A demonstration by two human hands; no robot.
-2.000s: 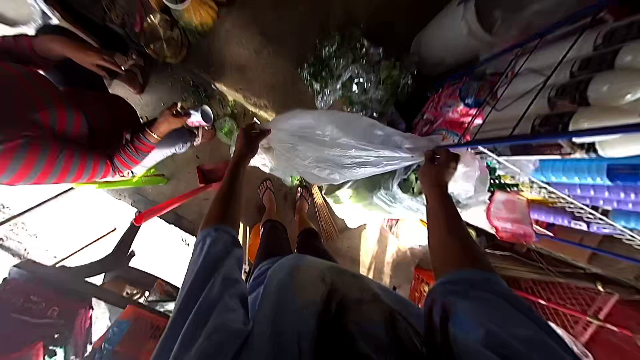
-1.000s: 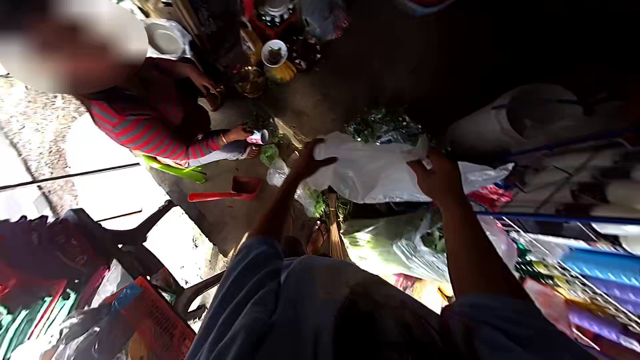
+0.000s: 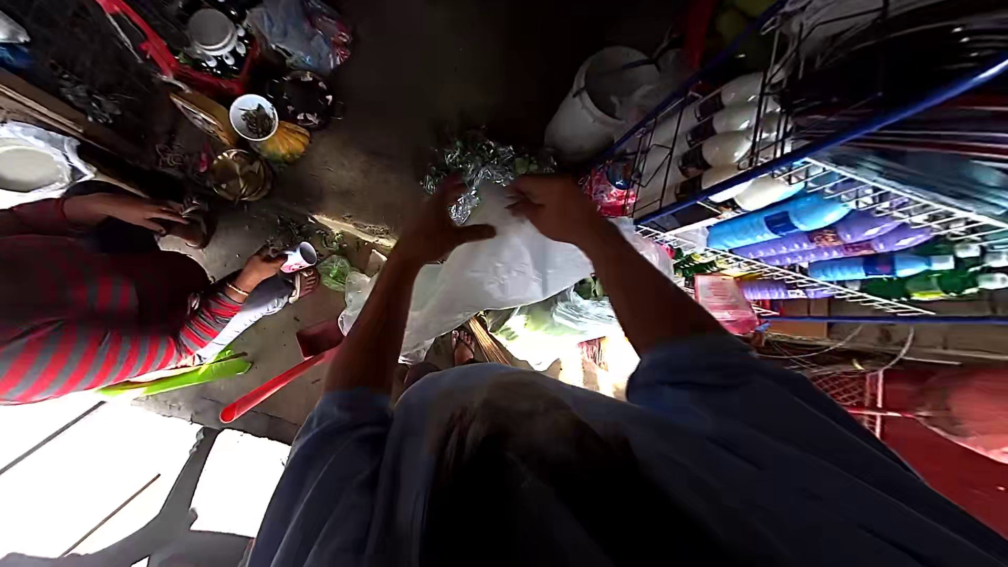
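Observation:
A large translucent white plastic bag [image 3: 500, 272] hangs in front of me. My left hand [image 3: 441, 224] is at its upper left edge, thumb stretched out to the right; whether it grips the bag is unclear. My right hand [image 3: 555, 209] has its bent fingers on the bag's upper edge, on the right. Behind and above the hands lies a heap of green leaves in clear plastic wrap [image 3: 480, 161]. Under the bag, more clear plastic bags with greens [image 3: 563, 319] show in bright light, near a straw broom [image 3: 490, 340].
At left sits a person in a striped top [image 3: 102, 315], holding a cup [image 3: 299, 257]. A red long-handled dustpan [image 3: 276, 386] lies nearby. A white bucket [image 3: 602, 102] stands beyond the hands. Wire shelves [image 3: 835, 228] with bottles line the right. A bowl of leaves [image 3: 253, 117] is upper left.
Two seconds ago my hands were far apart, with the bag stretched sideways between them. They have since come close together at its upper edge, and the bag now hangs down.

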